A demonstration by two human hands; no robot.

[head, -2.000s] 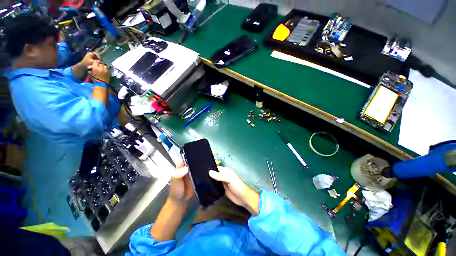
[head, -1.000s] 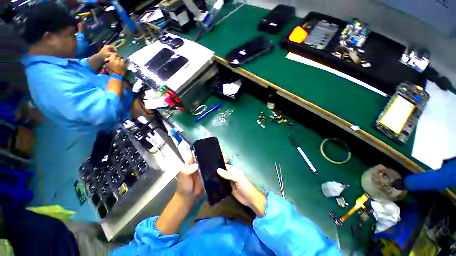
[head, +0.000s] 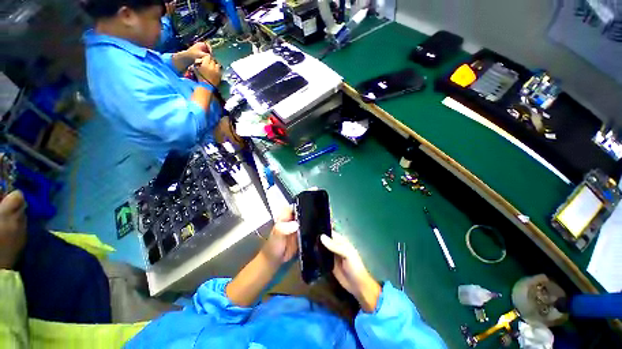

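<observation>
A glossy black phone [head: 314, 235] with a dark screen stands nearly upright in front of me above the front edge of the green bench. My left hand [head: 282, 237] grips its left side. My right hand [head: 346, 259] holds its right side, with the thumb at the edge of the screen. The fingers behind the phone are hidden.
A black gridded tray [head: 184, 204] with parts is at left. Tweezers [head: 402, 264], a marker pen [head: 443, 247], a pale ring [head: 486, 243], a blue pen [head: 318, 154] and a parts cup [head: 539, 298] lie on the bench. A blue-coated person [head: 146, 88] works at upper left; another person's hand [head: 11, 228] shows at left.
The view has turned left, so the bench items appear further right and lower. Another person's hand and yellow-green clothing have come into view at the left. Both hands still hold the phone.
</observation>
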